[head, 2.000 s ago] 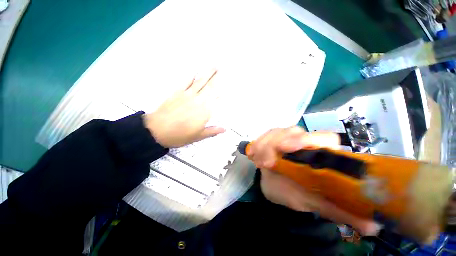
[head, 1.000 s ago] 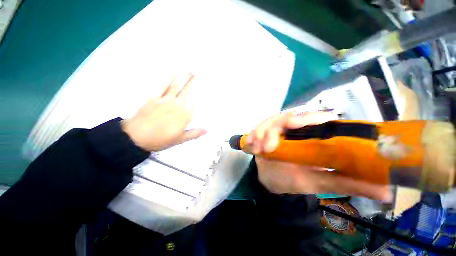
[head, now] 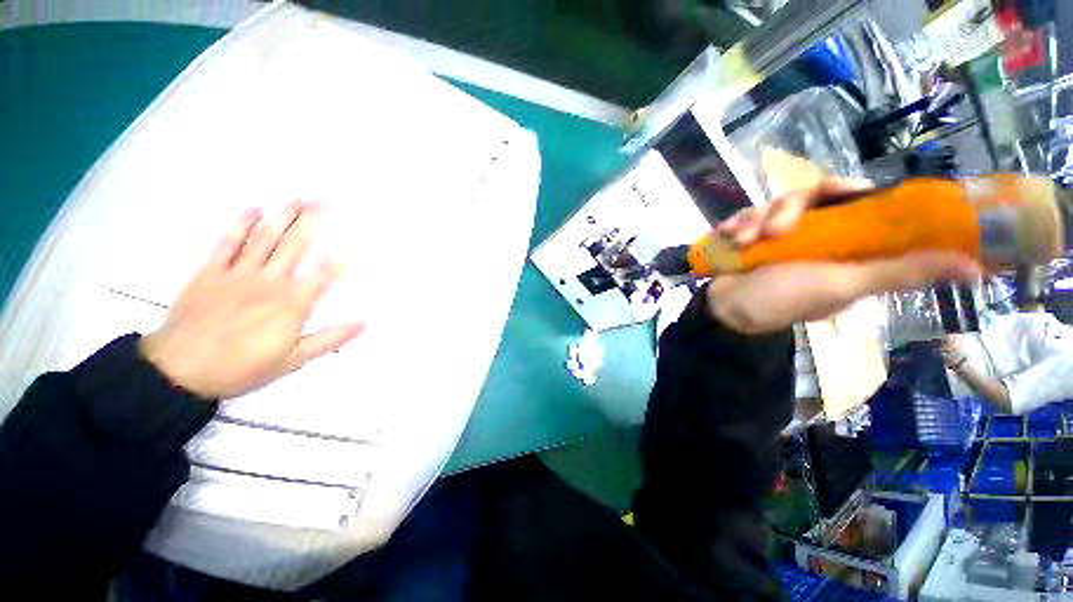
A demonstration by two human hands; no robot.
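White panels point(head: 294, 470) lie side by side on a translucent white sheet point(head: 253, 562); glare washes out their upper part. My left hand point(head: 241, 312) rests flat on the panels with its fingers spread, holding nothing. My right hand point(head: 782, 276) is closed around an orange electric screwdriver point(head: 871, 229), which lies roughly level and points left. Its dark tip is at the mechanism on the front of the white screw feeder point(head: 641, 206); blur hides whether they touch.
Small white pieces point(head: 584, 356) lie on the green bench mat point(head: 518, 394) below the feeder. A cardboard sheet point(head: 847, 359) is beyond my right forearm. Another person's arm point(head: 982, 376) shows at the right. A wire rack point(head: 1012, 470) stands at the lower right.
The screwdriver in my right hand has moved from the panels' edge to the feeder. My left hand stays flat on the panels. The view has turned right, bringing the white pieces into sight.
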